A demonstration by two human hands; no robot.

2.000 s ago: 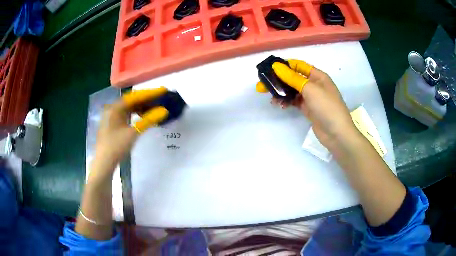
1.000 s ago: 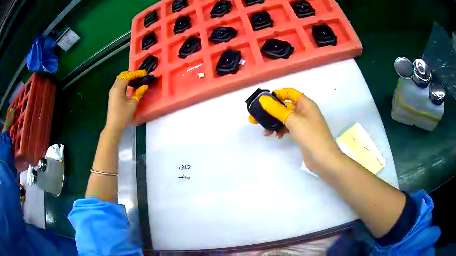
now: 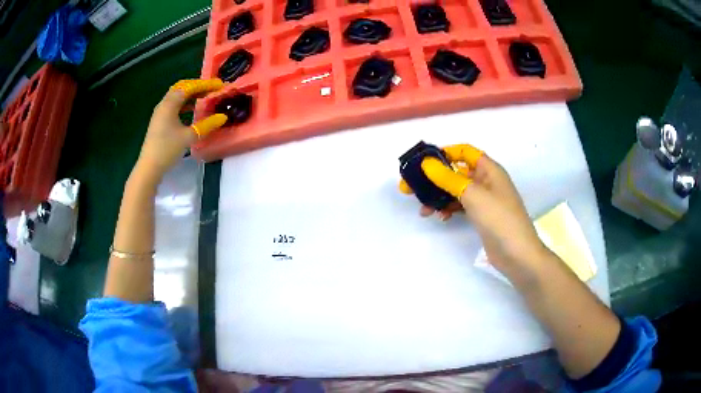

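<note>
A salmon-red foam tray (image 3: pixel 338 110) with square pockets of black smartwatches stands at the top, over the far edge of a white foam mat (image 3: pixel 346 307). A watch (image 3: pixel 237 107) lies in its near left corner pocket. My left hand (image 3: pixel 171 127), with yellow-orange finger cots, is at that corner, thumb and finger apart around the watch's left side; it does not appear to grip it. My right hand (image 3: pixel 480 188) holds another black smartwatch (image 3: pixel 424 176) above the mat, thumb across it. Its lower side is hidden by fingers.
A cream pad (image 3: pixel 567 239) and a white wipe (image 3: pixel 492 265) lie at the mat's right. Silver-topped dispenser bottles (image 3: pixel 652 184) stand at far right. More red trays (image 3: pixel 38 130) and other bottles (image 3: pixel 58 222) are at left. The tray pocket beside the corner holds a small white label (image 3: pixel 326 91).
My left hand has gone from above the mat to the tray's corner pocket, where its watch now lies, and its fingers have opened. My right hand still holds its watch. The camera view has shifted.
</note>
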